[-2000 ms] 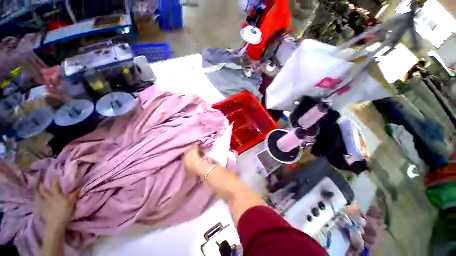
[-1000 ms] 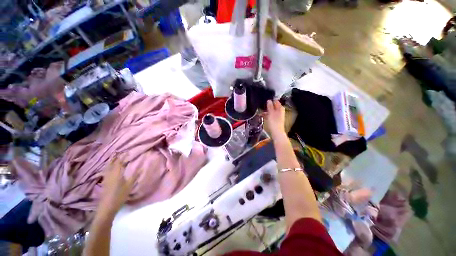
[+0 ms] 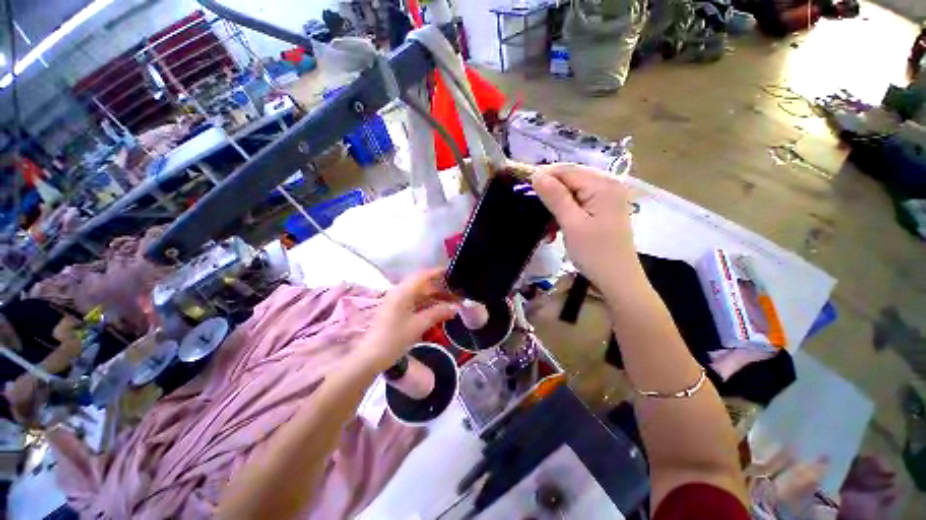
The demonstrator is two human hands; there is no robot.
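Note:
A black smartphone (image 3: 500, 241) with a dark screen is held up and tilted above the thread stand. My right hand (image 3: 589, 218) grips its upper right corner. My left hand (image 3: 414, 317) is at its lower left corner, with the fingers touching or very near its edge; the exact contact is hard to tell. Below the phone, two pink thread cones (image 3: 414, 380) stand on black round plates. The dusty-pink garment heap (image 3: 218, 406) lies at the left, partly behind my left forearm.
The white sewing machine head (image 3: 558, 493) is at the bottom, cut off by the edge. A dark metal arm (image 3: 294, 152) crosses the upper left. A black cloth (image 3: 675, 315) and a small white box (image 3: 733, 300) lie at the right. Another machine (image 3: 208, 284) stands at the left.
My right hand has risen from beside the thread stand and now holds the phone. My left hand has left the pink fabric and moved right to the phone. The view has tilted up.

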